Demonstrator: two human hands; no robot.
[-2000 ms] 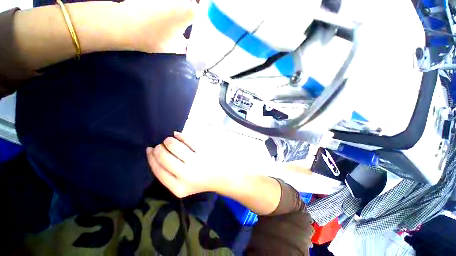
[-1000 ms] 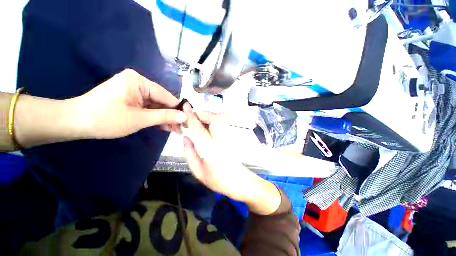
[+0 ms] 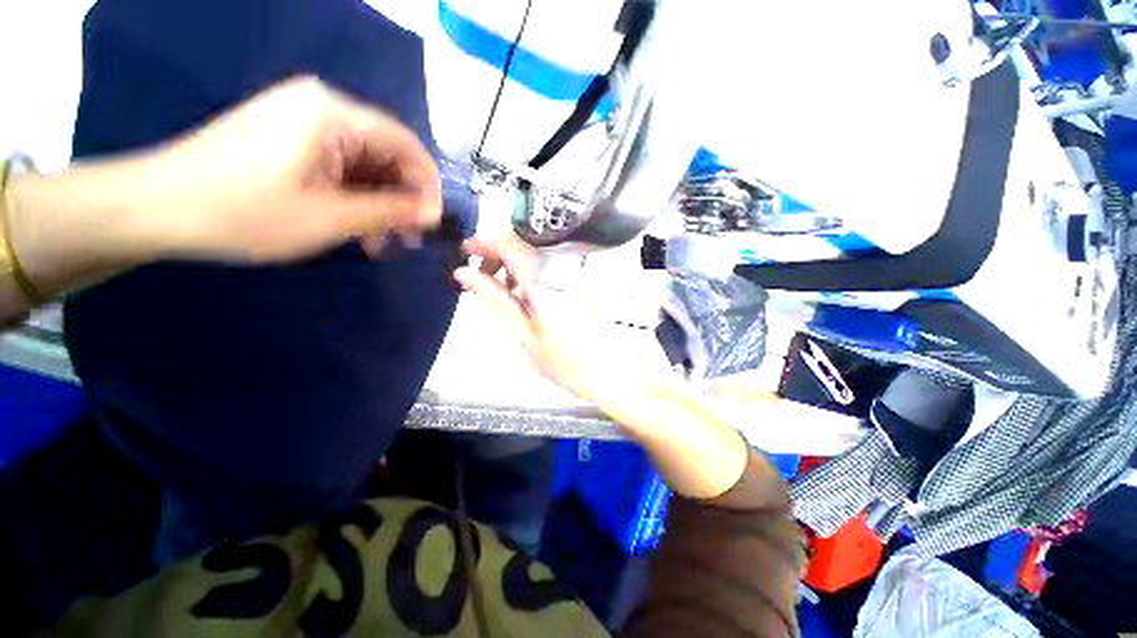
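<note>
A large navy garment piece (image 3: 262,324) lies left of the needle and hangs toward my lap. My left hand (image 3: 312,175) is above the cloth, its fingers bent together and blurred; I cannot tell if it holds anything. My right hand (image 3: 505,280) is at the cloth's right edge, just below the presser foot (image 3: 493,175), with its thumb and fingers near each other. Whether it pinches a label or the cloth edge is unclear. The white sewing machine (image 3: 798,100) with a blue stripe stands above and right.
A clear plastic bag (image 3: 723,324) and silver thread snips (image 3: 823,371) on a black box lie right of my right hand. Checked fabric (image 3: 997,480) is heaped at far right. A measuring strip (image 3: 524,420) runs along the table's front edge. A blue crate (image 3: 623,492) is below.
My left hand first came down from the top to meet my right hand near a small dark piece, then moved up and left from it. The navy cloth's edge now reaches the presser foot area.
</note>
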